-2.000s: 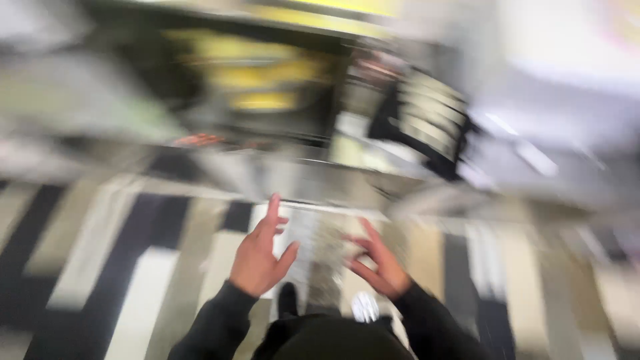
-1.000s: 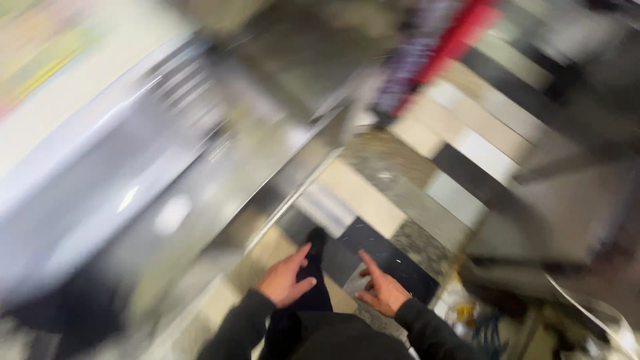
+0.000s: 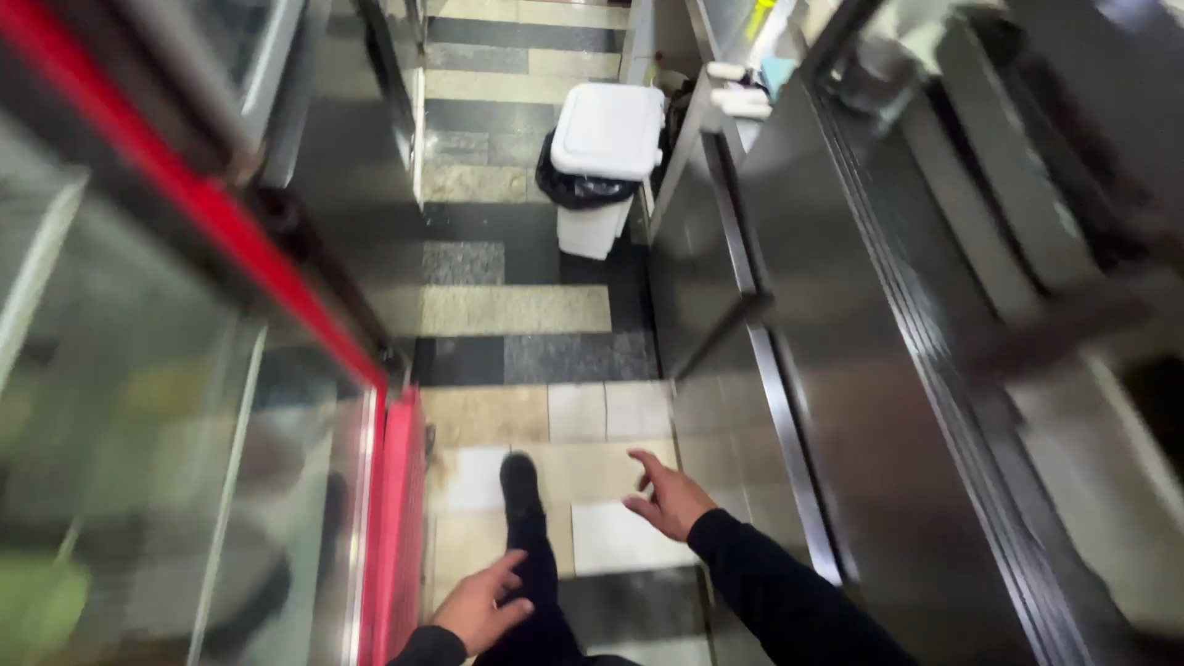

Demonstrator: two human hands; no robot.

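My left hand is at the lower middle, fingers apart and holding nothing, over my dark trouser leg and beside the red-framed glass-door cabinet. My right hand is higher and to the right, its fingers spread with nothing between them, above the pale floor tiles. Black sleeves cover both arms. One dark shoe points forward on the tiles between the hands.
Ahead on the patchwork-tiled floor stands a white lidded bin with a black liner. Dark metal cabinets line the right side; glass doors line the left. White-handled tools lie on the right counter.
The view has swung strongly, from a counter to a narrow aisle with a bin. Both hands stay empty; they are now farther apart in height, the right one higher.
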